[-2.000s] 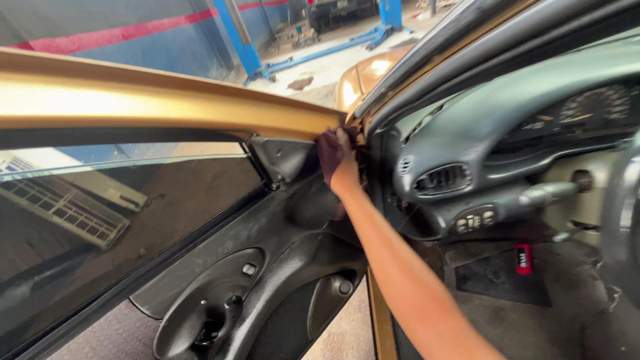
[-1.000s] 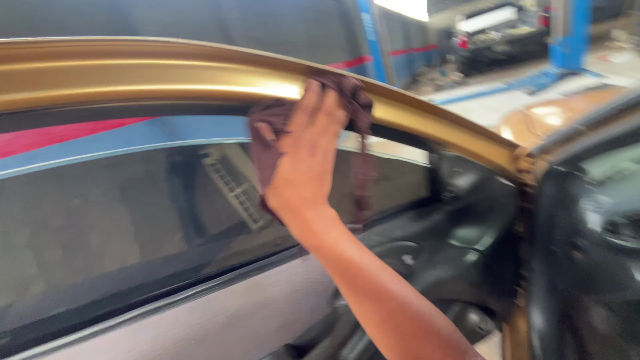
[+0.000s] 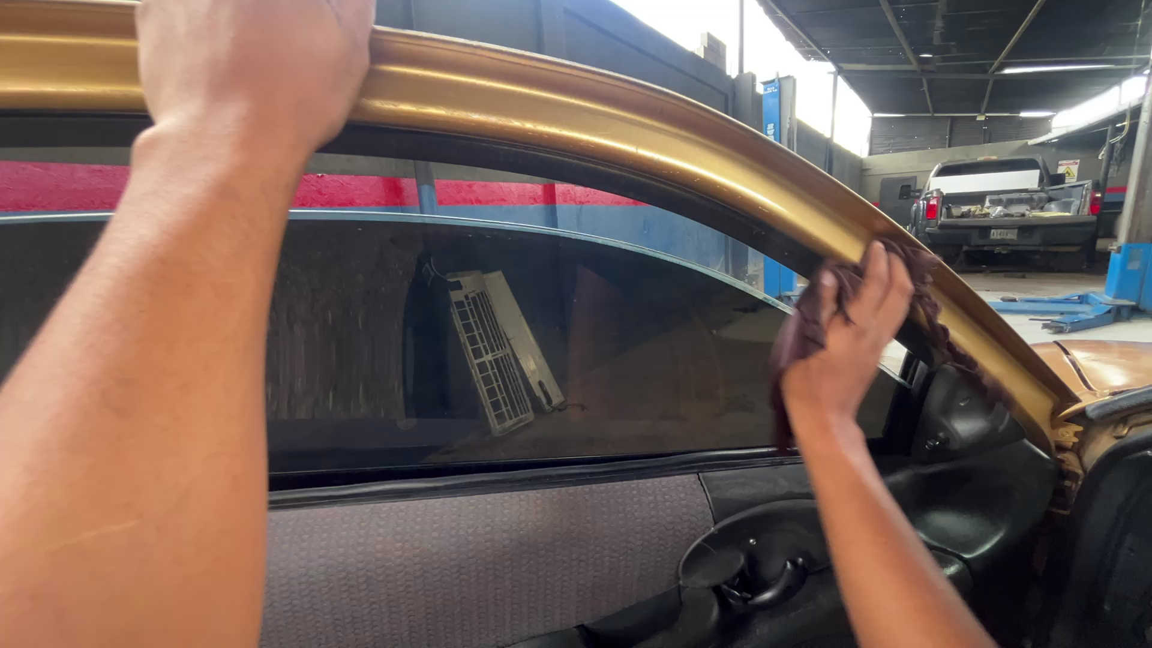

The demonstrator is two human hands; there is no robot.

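Note:
The gold-painted window frame of an open car door (image 3: 558, 112) arches across the view, above a tinted window glass (image 3: 630, 333) that stands a little below the frame's top. My left hand (image 3: 256, 63) is at the frame's upper edge on the left, its fingers cut off by the top of the view. On the right, my right hand (image 3: 855, 333) holds a dark maroon cloth (image 3: 801, 337) against the sloping front part of the frame. Some cloth hangs below the palm and some trails along the frame.
Below the glass lie the grey fabric door panel (image 3: 486, 558) and the inner door handle (image 3: 778, 580). The black dashboard side (image 3: 1111, 531) is at the lower right. Behind stand a blue car lift (image 3: 1129, 270) and a pickup truck (image 3: 1003, 211).
From the door's front corner, my right hand went to the upper frame with the cloth, and is now on the sloping front part. My left hand has come into view. The view has shifted.

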